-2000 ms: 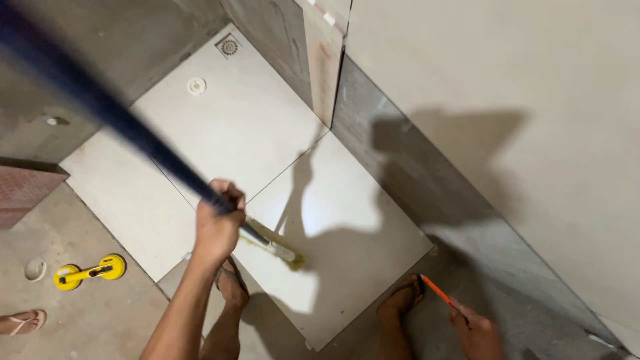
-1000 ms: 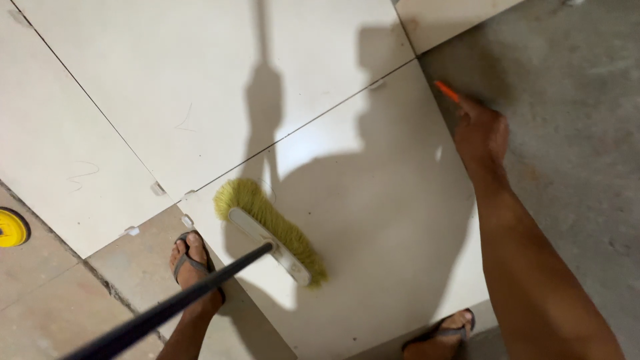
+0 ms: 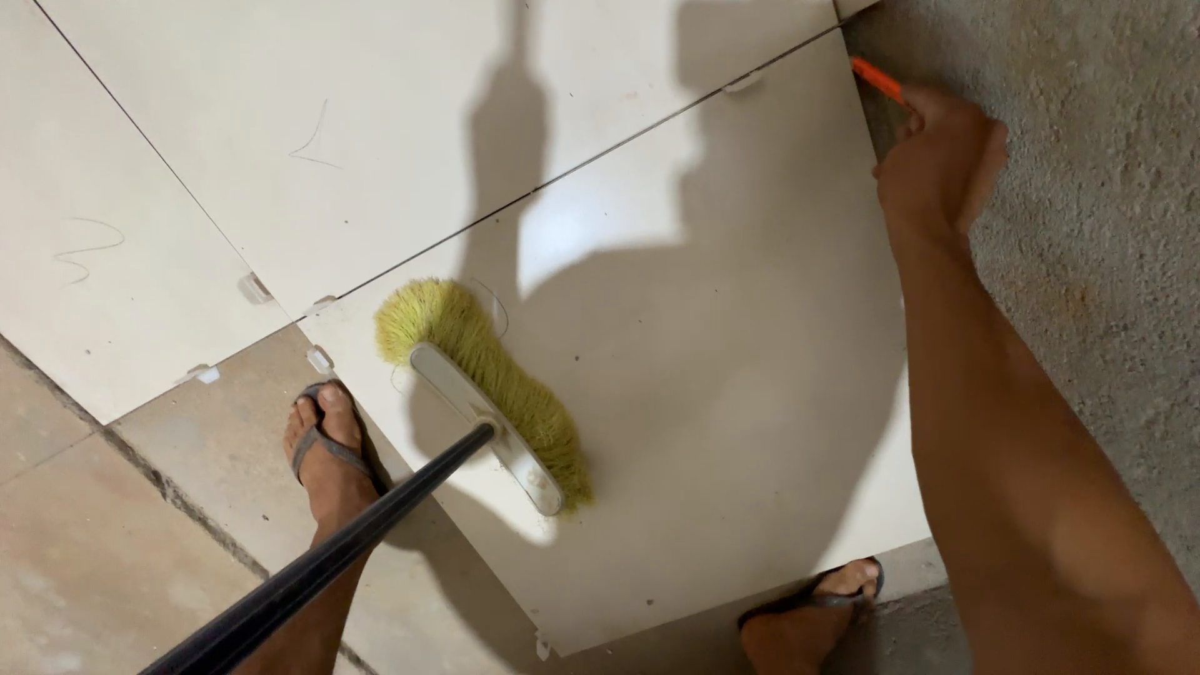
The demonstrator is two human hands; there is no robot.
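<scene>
A push broom with yellow-green bristles (image 3: 506, 380) and a pale head lies across a large cream floor tile (image 3: 712, 394). Its dark handle (image 3: 347, 534) runs down to the lower left and out of view; my left hand is outside the picture. At the upper right, my right hand (image 3: 937, 155) is closed round an orange tool (image 3: 879, 80), whose exact kind I cannot tell. The tool's tip is by the tile's right edge, near the joint with the tile above. Small clear tile spacer clips (image 3: 320, 359) sit along the tile edges and joints.
My feet in dark flip-flops stand off the tile, one at its left edge (image 3: 328, 436), the other at its bottom edge (image 3: 848, 586). Rough grey concrete (image 3: 1087, 187) lies to the right. Older beige flooring (image 3: 94, 562) with a dark crack is at the lower left.
My view has swung down and closer to the tile. My left hand, on the broom handle two seconds ago, has gone out of view. My right hand has moved up along the tile's right side.
</scene>
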